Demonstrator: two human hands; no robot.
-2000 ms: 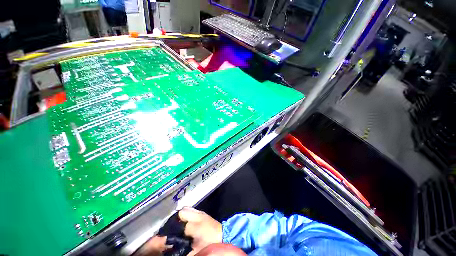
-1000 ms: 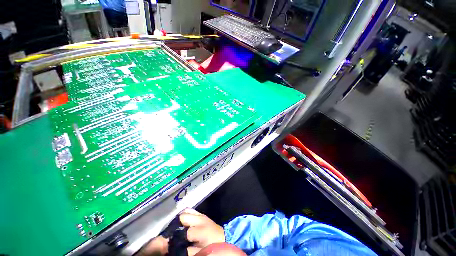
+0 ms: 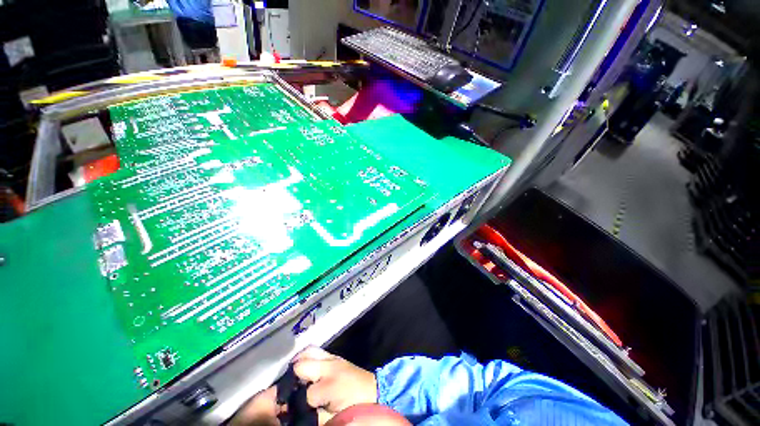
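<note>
A large green circuit board (image 3: 192, 274) with white traces and strong glare lies on the smooth green top plate (image 3: 50, 308) of a pale metal unit. Its front panel (image 3: 367, 287) has dark lettering. My right hand (image 3: 340, 384), in a blue sleeve, is closed on a small black item (image 3: 295, 398) just below the panel's front edge. My left hand (image 3: 257, 409) is on the other side of the black item, partly cut off by the bottom edge. Its fingers and grip are hidden. The black item's full shape is also hidden.
A red-edged bin (image 3: 554, 279) with long thin strips is at right. A keyboard (image 3: 404, 52) and mouse (image 3: 448, 76) are on a shelf behind. Yellow-black tape (image 3: 92, 89) runs along the back frame. A person's blue-clad part (image 3: 192, 10) shows at the top left.
The view has shifted slightly, so the unit and board sit a little further right and lower. Both hands remain near the front edge with the black item, its visible outline slightly changed.
</note>
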